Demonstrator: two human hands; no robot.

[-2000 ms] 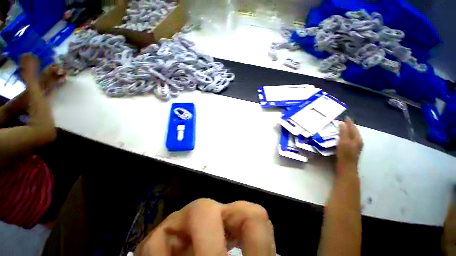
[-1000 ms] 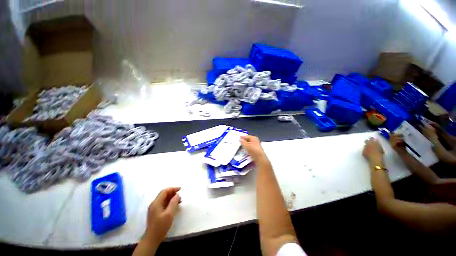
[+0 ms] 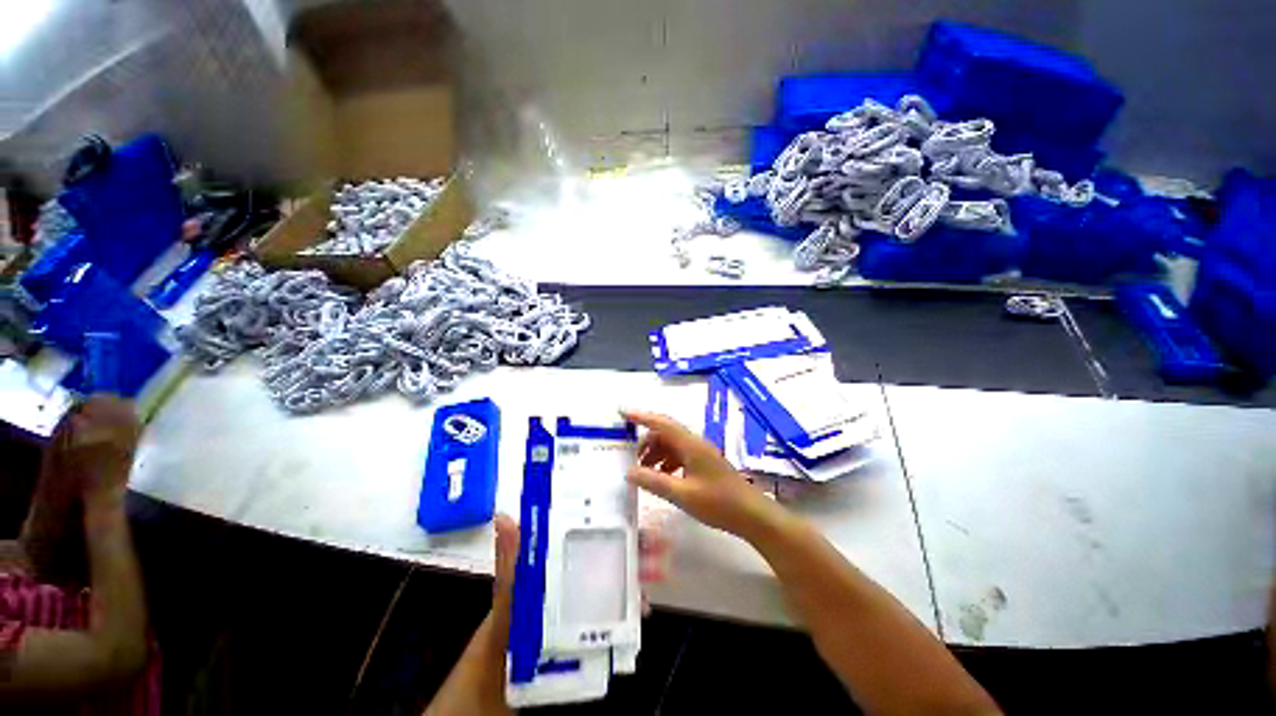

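Several flat white and blue window boxes (image 3: 591, 490) are held together upright in front of me, over the table's front edge. My left hand (image 3: 505, 602) grips them from the left and behind, mostly hidden by them. My right hand (image 3: 686, 469) is at their upper right edge, fingertips touching the top. A blue tray (image 3: 458, 490) with a cable coil and a small white adapter lies on the white table just left of the boxes. A loose pile of more window boxes (image 3: 791, 399) lies behind my right hand.
A heap of coiled cables (image 3: 406, 329) and an open carton of small white pieces (image 3: 455, 210) stand at back left. More cables (image 3: 896, 175) lie on stacked blue trays (image 3: 1029, 91) at back right. A co-worker's arm (image 3: 112, 560) is at far left.
Several window boxes have left the pile and are now held up in front of me. My left hand, empty one second ago, now grips them. The view has turned left since then.
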